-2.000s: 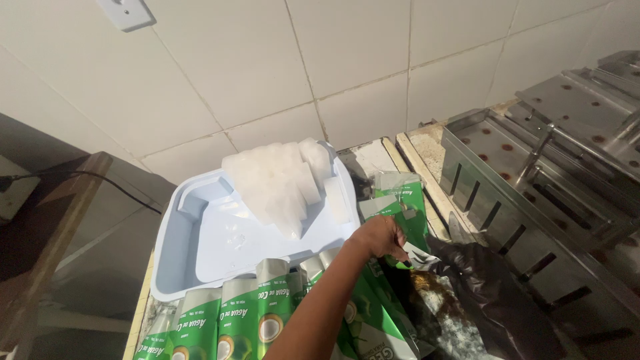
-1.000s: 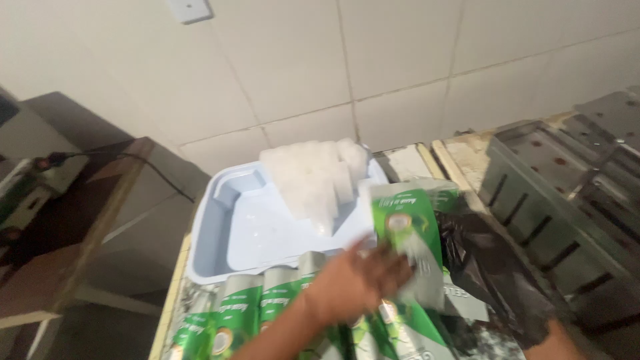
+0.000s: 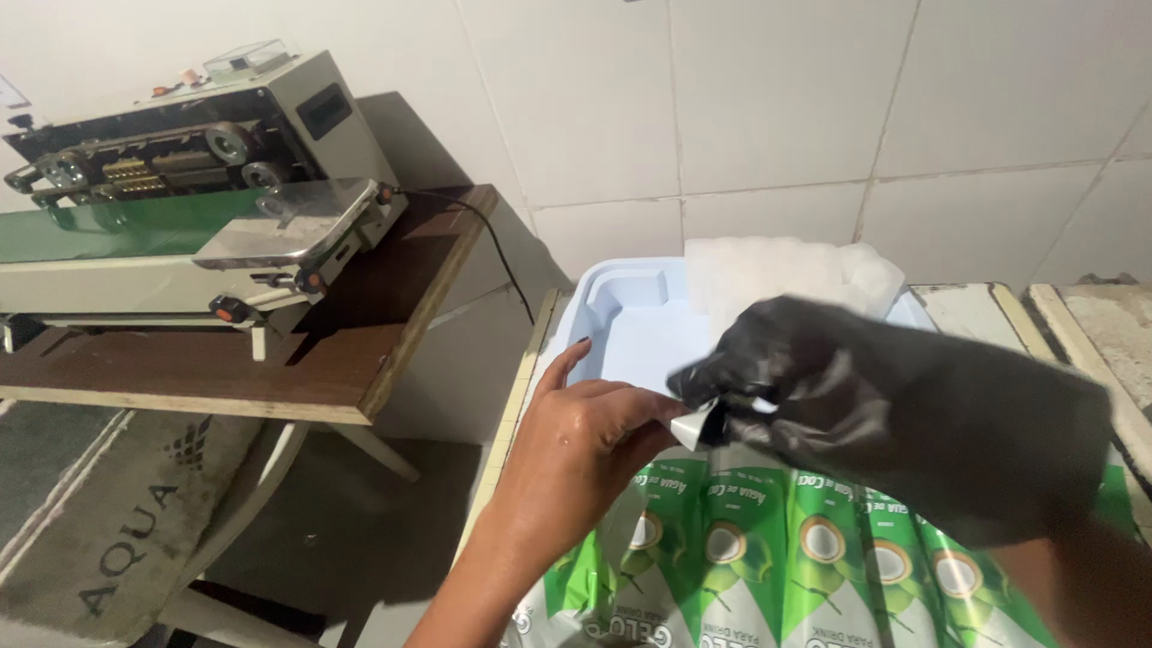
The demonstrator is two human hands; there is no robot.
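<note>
My bare left hand [image 3: 576, 450] pinches the top edge of a green and silver printed pouch [image 3: 688, 427]. Opposite it, my right hand [image 3: 792, 387], in a loose black plastic glove, grips the same edge, touching or nearly touching the left fingertips. Below both hands several green and white coconut-water ice pouches [image 3: 819, 540] stand side by side in a row. Behind them sits a light blue plastic tub [image 3: 630, 333], partly hidden by my gloved hand, with a stack of white ice pieces [image 3: 765, 270] at its right part.
At the left a band sealing machine [image 3: 225, 162] with a green belt rests on a brown wooden table [image 3: 423, 261]; its black cord hangs by the tiled wall. Under that table lies a worn grey sack or mat [image 3: 135, 513] with printing. A pale tabletop edge [image 3: 1071, 333] is at the right.
The view has swung left, bringing in the sealing machine. My left hand has moved from the pouches at the right to above the row, and the gloved right hand has joined it there.
</note>
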